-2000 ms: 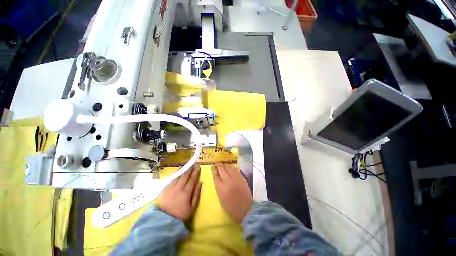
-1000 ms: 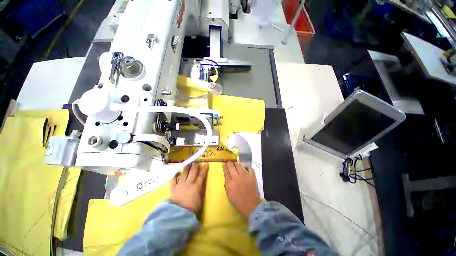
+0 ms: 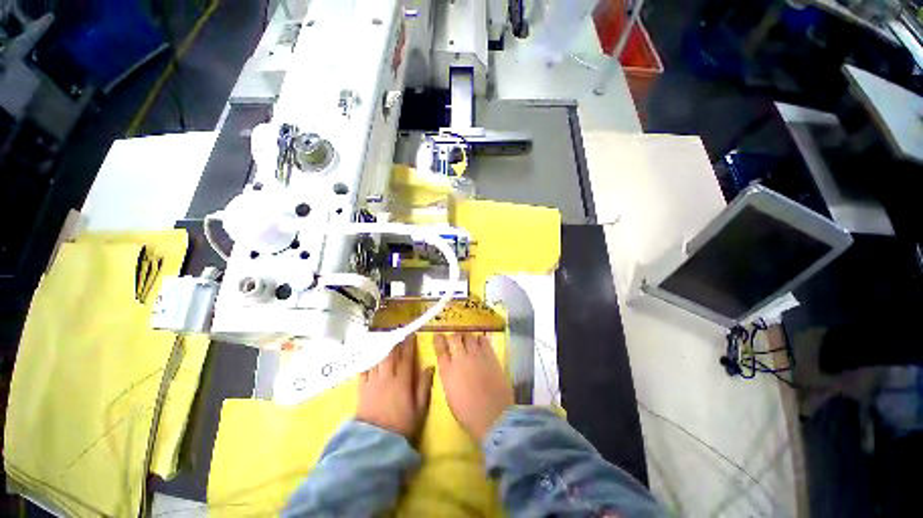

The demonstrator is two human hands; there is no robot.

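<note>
The large yellow garment panel (image 3: 273, 445) lies under both my hands and runs up to the marked guide bar (image 3: 435, 317), an orange-brown strip with dark handwriting. My left hand (image 3: 395, 390) lies flat on the panel, fingertips just short of the bar. My right hand (image 3: 473, 382) lies flat beside it, fingertips also near the bar. Neither hand grips the cloth. Beyond the bar is the silver clamp unit (image 3: 430, 283), partly behind the white lamp neck. Another yellow cloth area (image 3: 516, 235) shows beyond the clamp, to its right.
The sewing machine head (image 3: 304, 218) stands left of my hands. The lamp paddle (image 3: 329, 372) hangs over the cloth near my left hand. Thread snips (image 3: 149, 273) lie on the cut-panel stack (image 3: 91, 364) at left. A control screen (image 3: 749, 253) stands at right.
The whole view has shifted, so the machine and stack appear farther right. My hands stay flat at the guide bar, and my left fingers sit slightly closer to my right hand.
</note>
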